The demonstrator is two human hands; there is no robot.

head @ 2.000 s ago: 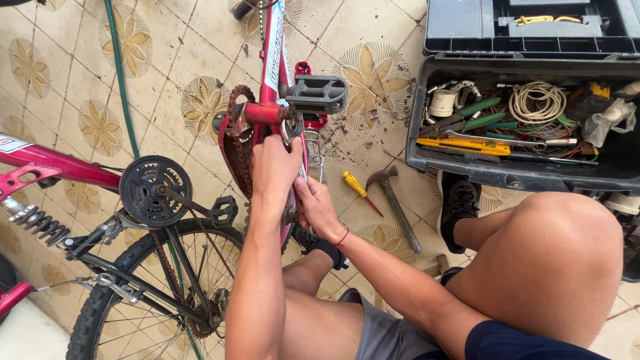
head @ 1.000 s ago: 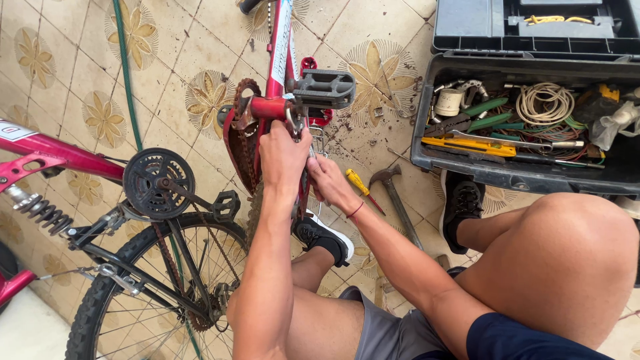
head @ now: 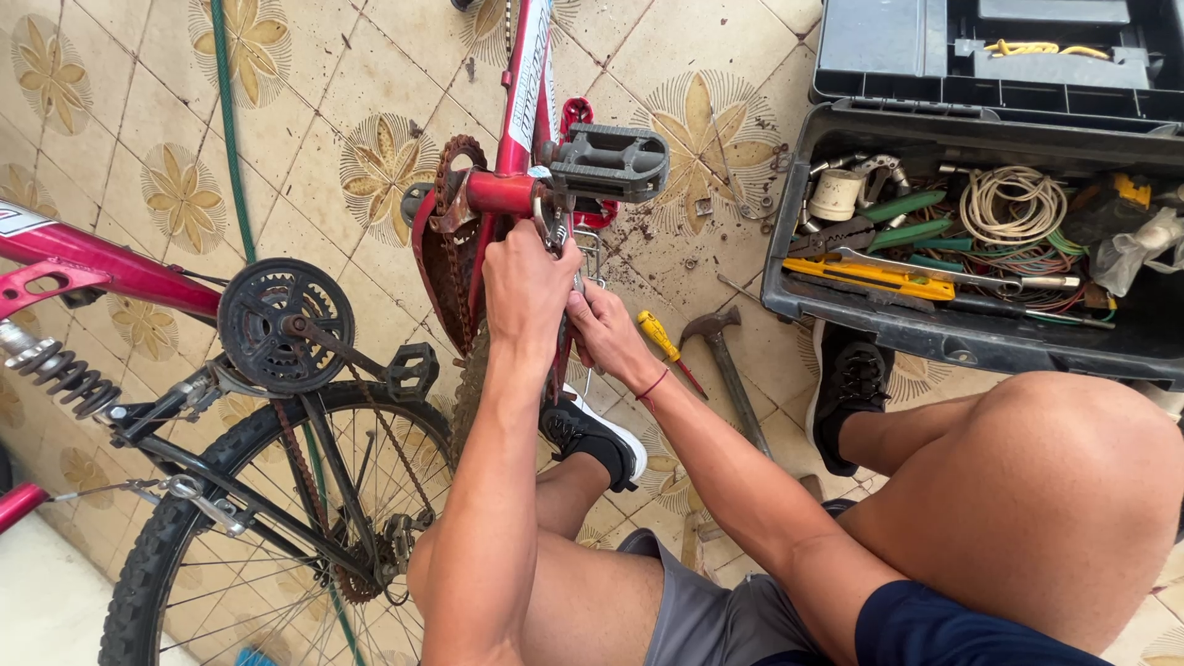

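Just below the bottom bracket shell [head: 502,192] of a red bicycle frame, my left hand [head: 525,282] closes around the head end of a metal wrench [head: 561,229]. My right hand [head: 606,331] grips the tool lower down, close beside the left; its handle is mostly hidden by my fingers. The wrench head lies at the end of the shell, beneath a black pedal [head: 610,163]. A rusty chainring [head: 460,176] and a rusty chain guard [head: 442,277] are left of my hands. Whether the jaws grip a part cannot be seen.
A yellow screwdriver [head: 659,335] and a hammer [head: 726,370] lie on the tiles right of my hands. An open black toolbox [head: 925,338] stands at the right. A second bicycle with a black crankset [head: 286,326] is at the left. A green hose [head: 225,120] crosses the floor.
Both hands stay at the bottom bracket on the wrench. The right hand has shifted slightly against the left. The view has moved slightly.
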